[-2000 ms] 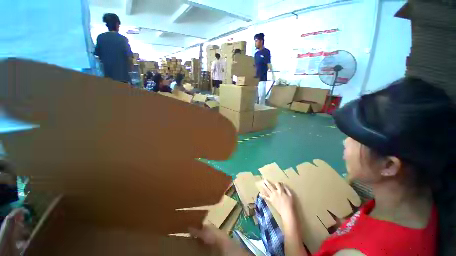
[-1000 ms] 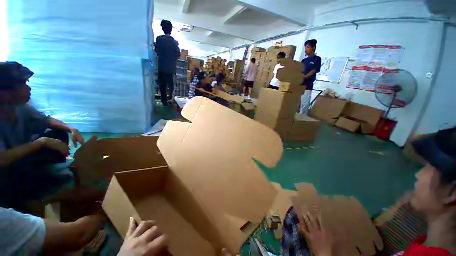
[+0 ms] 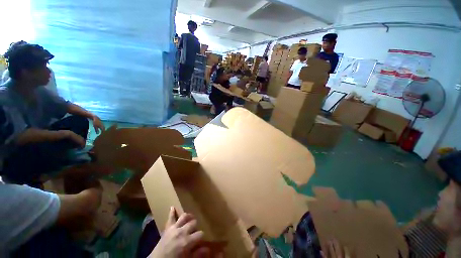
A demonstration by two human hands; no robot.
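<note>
A brown part-folded mailer box (image 3: 202,196) lies low in front of me, its tray open upward. Its near-left wall stands up, and its large lid (image 3: 247,161) spreads open to the right, with rounded, notched edges. My left hand (image 3: 178,238) grips the box by its left wall at the bottom of the view. Darker, blurred fingers show inside the tray at the bottom edge; I cannot tell whether they are my right hand. The tray's near end is cut off by the frame.
Seated people flank me; the right one has a flat notched blank (image 3: 354,221). A dark brown sheet (image 3: 136,148) stands at left beyond the box. Stacked cartons (image 3: 298,111), a fan (image 3: 423,97) and standing people are farther back.
The view has turned left, then slightly further. The lid, earlier large and blurred across the left, now lies open to the right, and the tray shows. My left hand stays on the wall since one second ago.
</note>
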